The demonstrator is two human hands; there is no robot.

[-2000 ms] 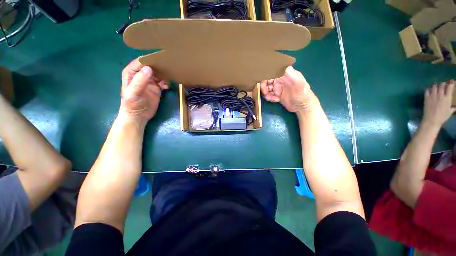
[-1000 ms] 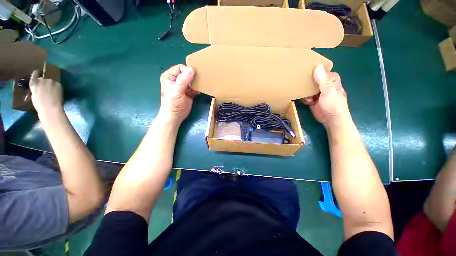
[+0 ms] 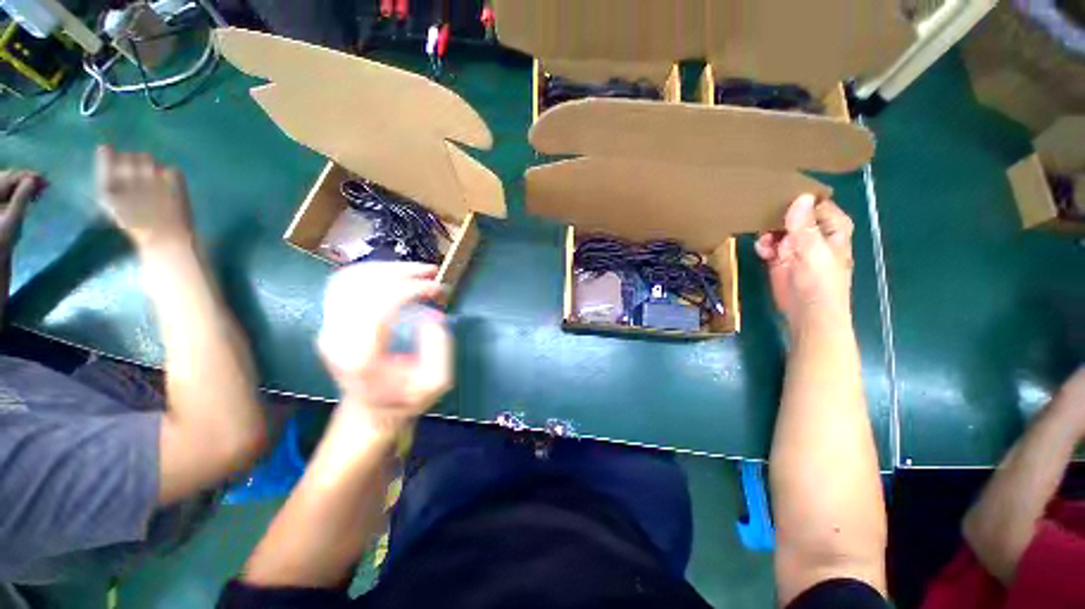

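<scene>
An open brown mailer box sits in front of me with its lid raised. Its tray holds black coiled cables, a dark power adapter and a pale bagged piece. My right hand pinches the lid's right edge. A second open box sits angled to the left, with similar contents and its lid up. My left hand is blurred at that box's near side, fingers curled. A bluish patch shows between its fingers; whether it holds anything is unclear.
More filled boxes stand open behind, lids up. At left are a neighbour's blurred hand and white cables. Red and white plugs lie at the back. Another open box and a red-sleeved person's arm are at right.
My left hand has let go of the front box's lid and moved down to the left. A second open box now sits there. My right hand stays at the lid's right edge.
</scene>
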